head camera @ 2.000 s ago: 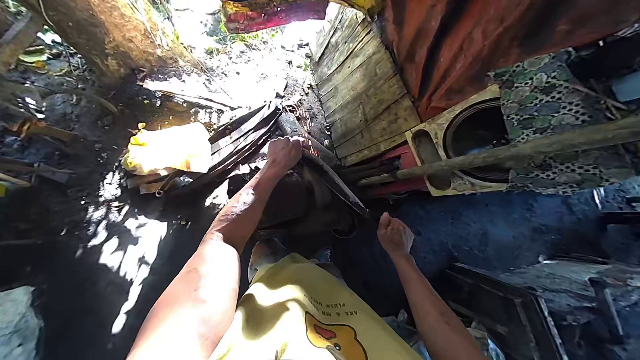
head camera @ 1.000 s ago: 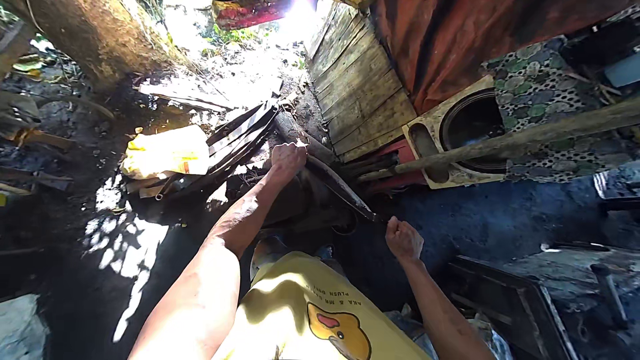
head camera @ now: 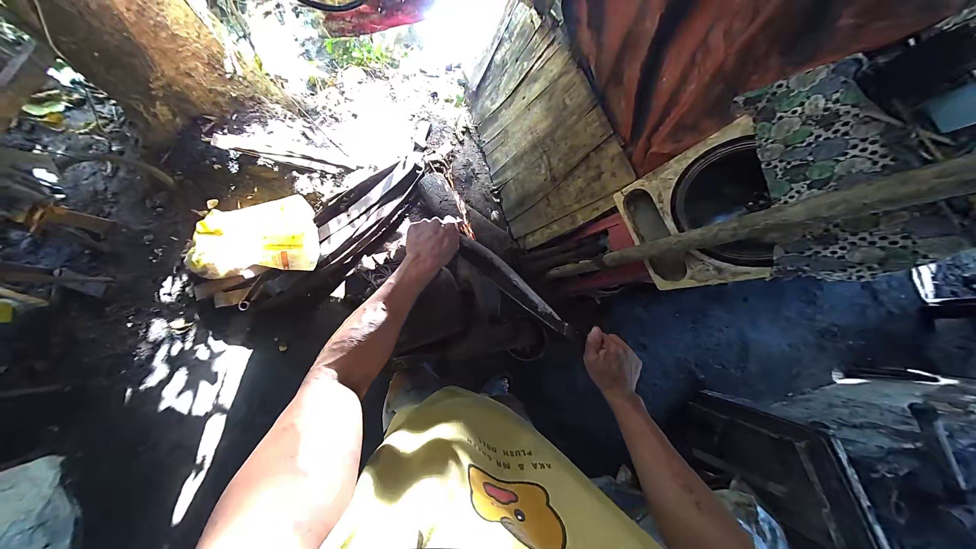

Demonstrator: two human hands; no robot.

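Note:
My left hand point(head camera: 432, 242) is closed on the upper end of a long, dark, slightly curved blade-like piece point(head camera: 507, 282), which slants down to the right. My right hand point(head camera: 613, 361) is curled at the lower end of that piece, around a dark part that I cannot make out well. Beneath the piece, between my arms, stands a dark, rounded object point(head camera: 438, 313), mostly in shadow. Whether the piece touches it, I cannot tell.
At left, a yellow and white plastic bag point(head camera: 263, 236) lies beside dark strips point(head camera: 374, 210). Wooden boards point(head camera: 553, 137) stand ahead. A pole point(head camera: 808, 206) crosses a speaker-like panel point(head camera: 659, 202) at right. A dark frame point(head camera: 778, 442) sits lower right.
Both hands stay on the long dark piece. My right hand has shifted slightly to the right since the earliest frame.

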